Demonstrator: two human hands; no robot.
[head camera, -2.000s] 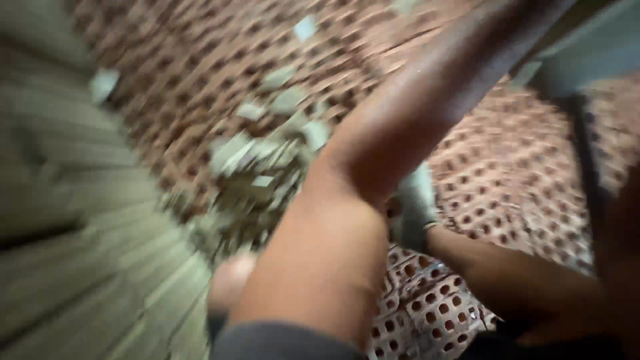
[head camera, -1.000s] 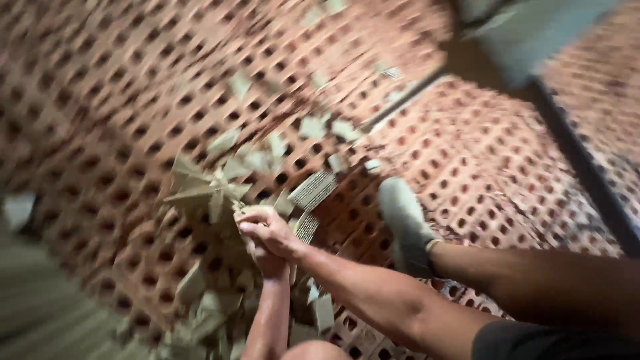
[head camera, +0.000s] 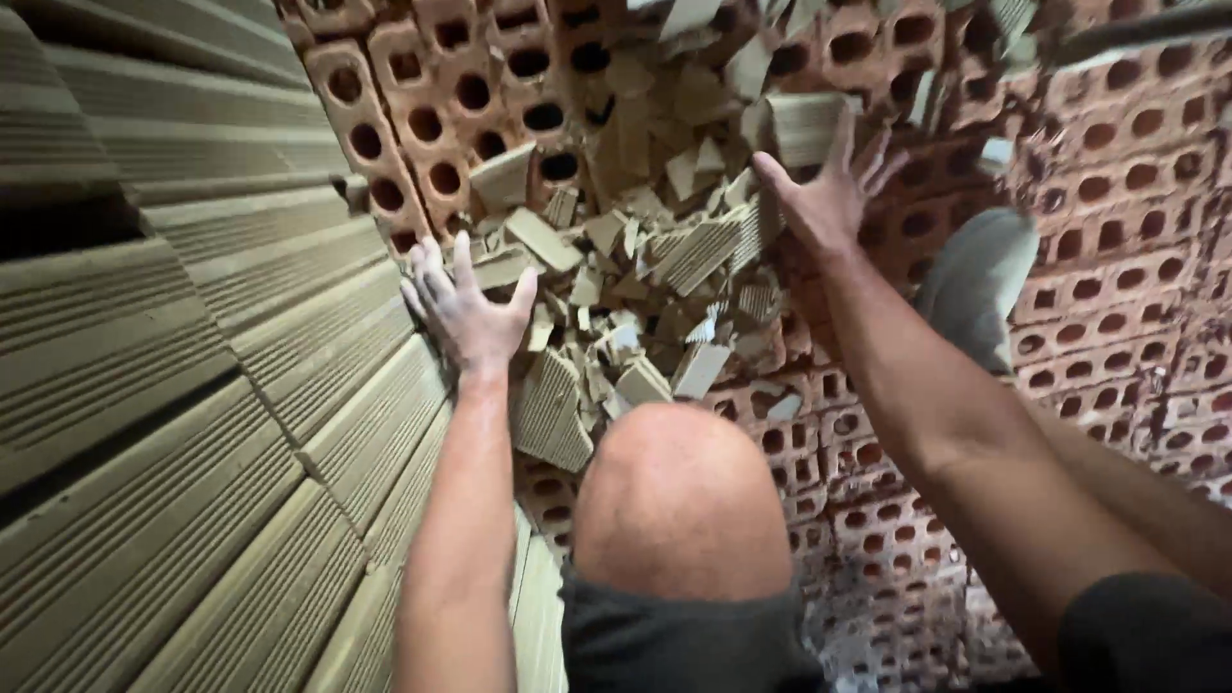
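Note:
Broken pieces of ribbed, pale clay brick or tile (head camera: 693, 252) lie in a heap on a surface of red perforated bricks (head camera: 1097, 298). My left hand (head camera: 472, 313) is spread at the heap's left side, beside the ribbed blocks, with nothing in its grasp. On the right, my right hand (head camera: 828, 188) is also spread, its fingers around the near side of a larger pale fragment (head camera: 804, 130); whether they touch it I cannot tell. Between my forearms, a ribbed shard (head camera: 553, 409) and smaller chips lie close to my bent knee (head camera: 683, 500).
Stacked ribbed, pale blocks (head camera: 318, 308) rise along the left side. My foot in a grey shoe or sock (head camera: 982, 279) is on the bricks at right. A dark bar (head camera: 1145, 34) crosses the upper right corner. Dark gaps show between some left blocks.
One second ago my hands were together at the heap; now they are wide apart on either side of it, fingers spread. The view has shifted strongly and sits closer to the stacked blocks.

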